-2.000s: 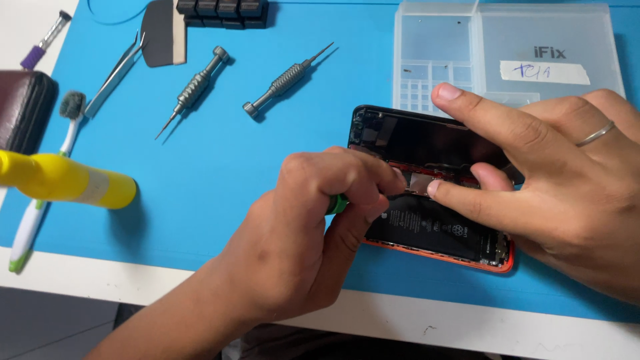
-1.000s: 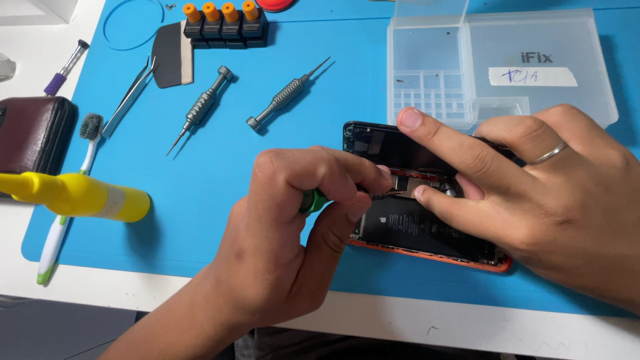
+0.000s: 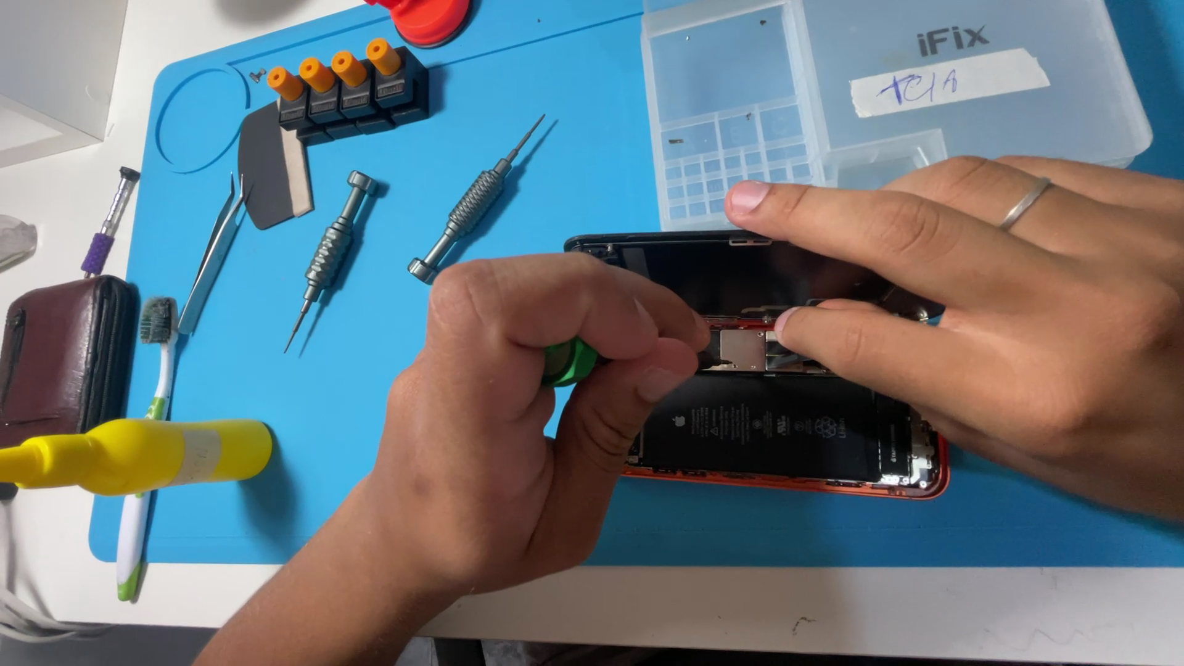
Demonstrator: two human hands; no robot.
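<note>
An opened smartphone with an orange-red frame (image 3: 786,485) lies on the blue mat, its black battery (image 3: 768,425) showing. The dark display assembly (image 3: 684,268) is on its far side. My left hand (image 3: 527,388) is closed around a green-handled tool (image 3: 570,363), whose dark thin end reaches the phone's inside, at a metal shield plate (image 3: 743,350). My right hand (image 3: 962,287) is spread over the phone's right part; one fingertip presses beside the plate, another extends over the display's far edge. Whether anything is under the right palm is hidden.
Two precision screwdrivers (image 3: 331,250) (image 3: 474,211), tweezers (image 3: 215,250), a toothbrush (image 3: 159,361) and a yellow bottle (image 3: 176,455) lie left. A plastic parts box (image 3: 814,92) is beyond the phone. Orange-capped bottles in a black holder (image 3: 398,97), a red suction cup (image 3: 435,14) and a wallet (image 3: 65,356) are farther round.
The right index fingertip has moved off the box's edge region only slightly; both hands stay at the phone. The view has shifted, showing more of the far mat.
</note>
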